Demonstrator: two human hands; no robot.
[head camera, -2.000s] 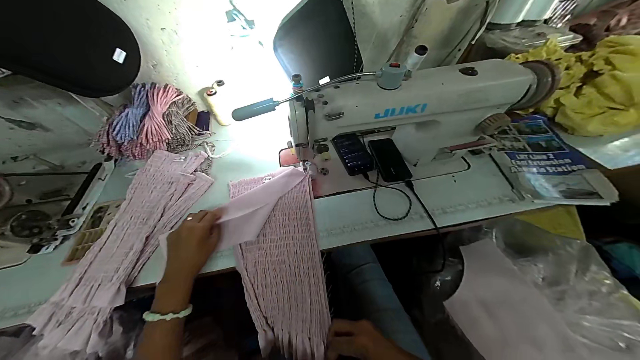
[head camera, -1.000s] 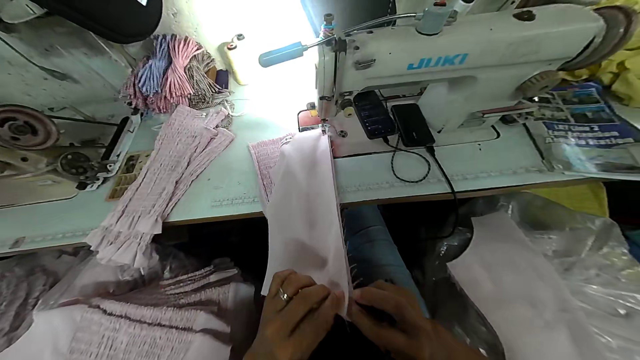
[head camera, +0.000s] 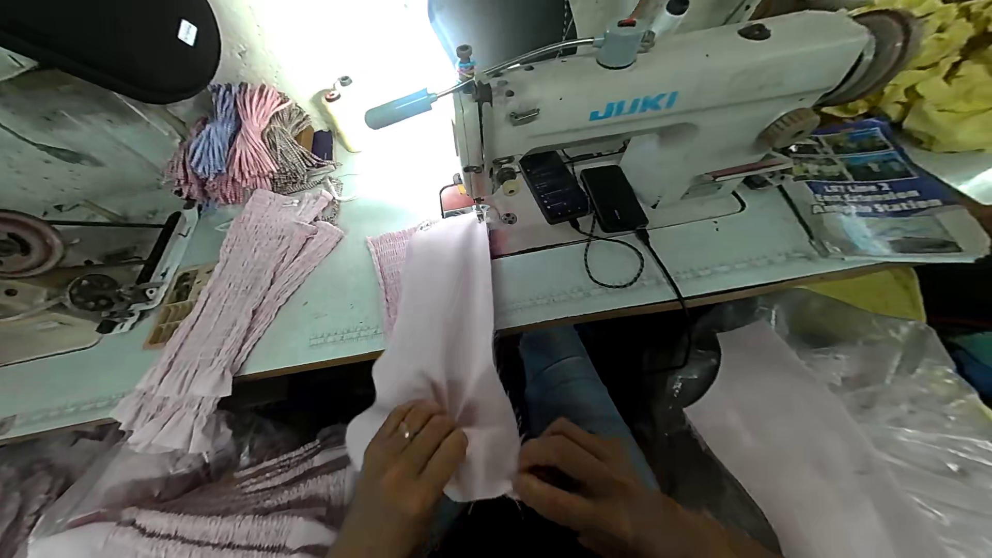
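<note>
A plain pale pink fabric panel (head camera: 446, 310) runs from the needle area of a Juki sewing machine (head camera: 666, 85) down over the table edge. Part of a smocked pink piece (head camera: 390, 267) shows beneath it at the left. My left hand (head camera: 415, 457) grips the panel near its lower end, bunching the cloth. At the panel's lower right edge, my right hand (head camera: 570, 480) pinches the cloth with curled fingers. Smocked pink strips (head camera: 240, 287) lie on the table to the left, their ends hanging over the edge.
Two phones (head camera: 554, 186) with cables rest by the machine bed. Bundled cords (head camera: 256, 143) and a thread cone (head camera: 339, 116) stand at the back left. More smocked pieces (head camera: 225, 519) lie below left. A clear plastic bag (head camera: 883, 372) with a pink panel (head camera: 798, 434) sits at right.
Two seconds ago my left hand held the folded-over cloth higher up, near the table edge. The plain panel now lies down over the smocked piece, with both hands at its lower end.
</note>
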